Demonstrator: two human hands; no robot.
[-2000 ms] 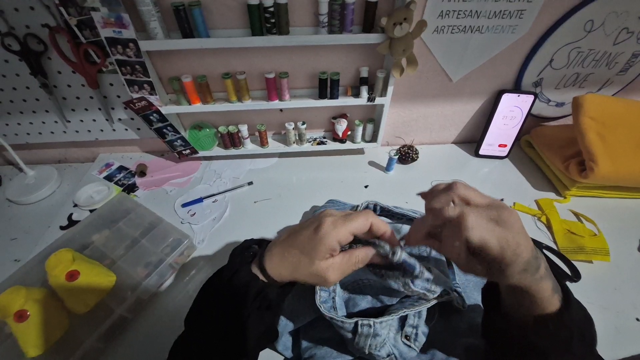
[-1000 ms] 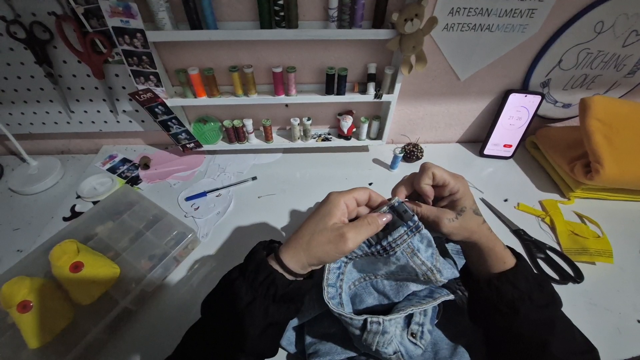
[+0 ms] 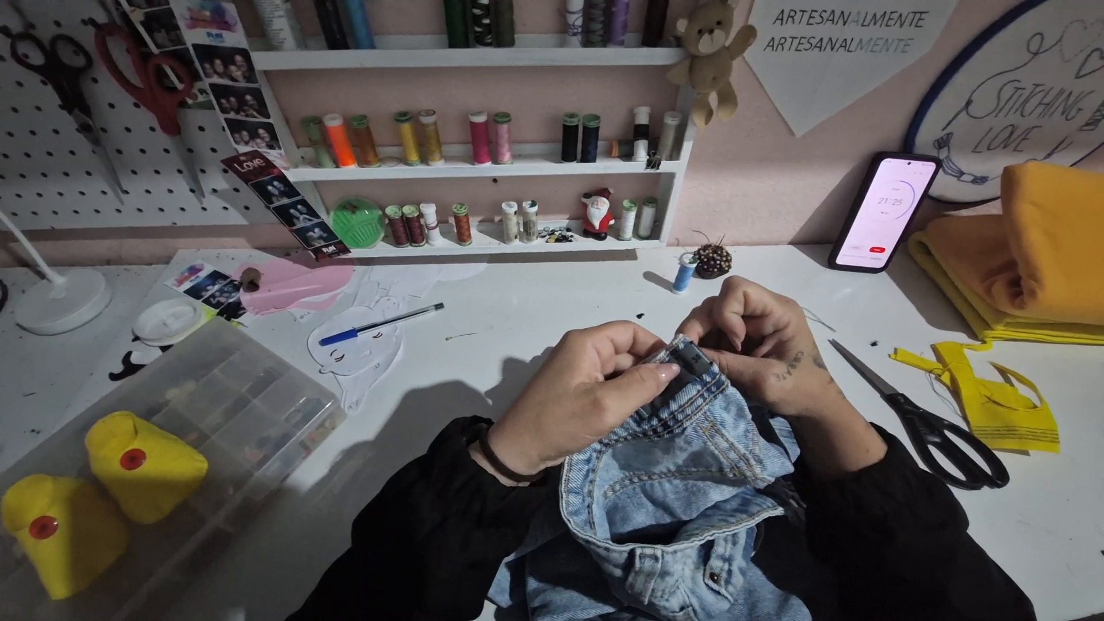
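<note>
Light blue denim jeans (image 3: 681,492) lie bunched before me, the waistband partly raised between both hands. My left hand (image 3: 586,392) pinches the waistband's upper end, thumb on top beside a dark patch in the cloth. My right hand (image 3: 763,349) holds the same end from the other side, its fingertips curled together; whether a needle is between them cannot be seen. Black-handled scissors (image 3: 927,418) rest to the right of my right hand. Beyond the hands stands a blue thread spool (image 3: 684,272), beside a small dark beaded pincushion (image 3: 713,260).
A plastic compartment box (image 3: 250,379) with yellow felt pieces (image 3: 147,466) sits at left. A blue pen (image 3: 379,325) lies on paper cutouts. At right are yellow felt scraps (image 3: 992,397), folded felt (image 3: 1052,250) and a propped phone (image 3: 884,211). Thread shelves (image 3: 483,168) line the back wall.
Two seconds ago my right hand was blurred and raised over the cloth; now both hands are together at the waistband end. The scissors, mostly hidden by my right arm then, show fully.
</note>
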